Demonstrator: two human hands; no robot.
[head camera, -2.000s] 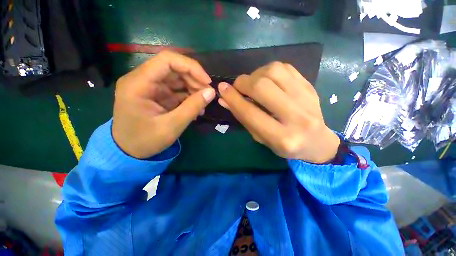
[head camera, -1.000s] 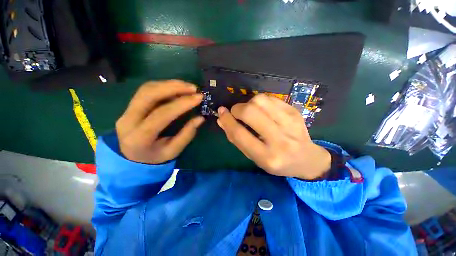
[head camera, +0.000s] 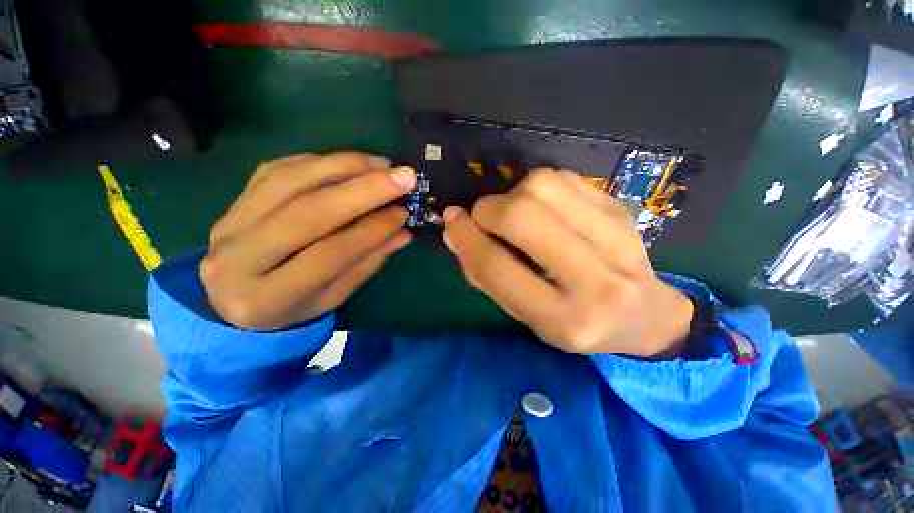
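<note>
A black phone housing (head camera: 541, 150) lies on a black foam pad (head camera: 601, 85). The blue-and-silver main board (head camera: 644, 176) is at its right end, with part of an orange flex cable (head camera: 598, 184) beside it. A small sub-board (head camera: 421, 200) is at the left end. My left hand (head camera: 311, 235) rests its fingertips at the housing's left end, by the sub-board. My right hand (head camera: 571, 261) covers the housing's lower middle, its index fingertip beside the sub-board. Whether a small part is between the right fingertips cannot be told.
A shiny heap of bags (head camera: 837, 235) lies at the right with small white scraps near it. Another black foam block (head camera: 150, 80) is at the upper left. Red tape (head camera: 321, 40) and yellow tape (head camera: 130, 218) mark the green mat. Red bins (head camera: 138, 446) stand below the bench.
Two seconds ago my fingers met above the pad, hiding most of the housing. Now my hands are lower and apart at its left end. Since one second ago my left fingers have closed onto that end.
</note>
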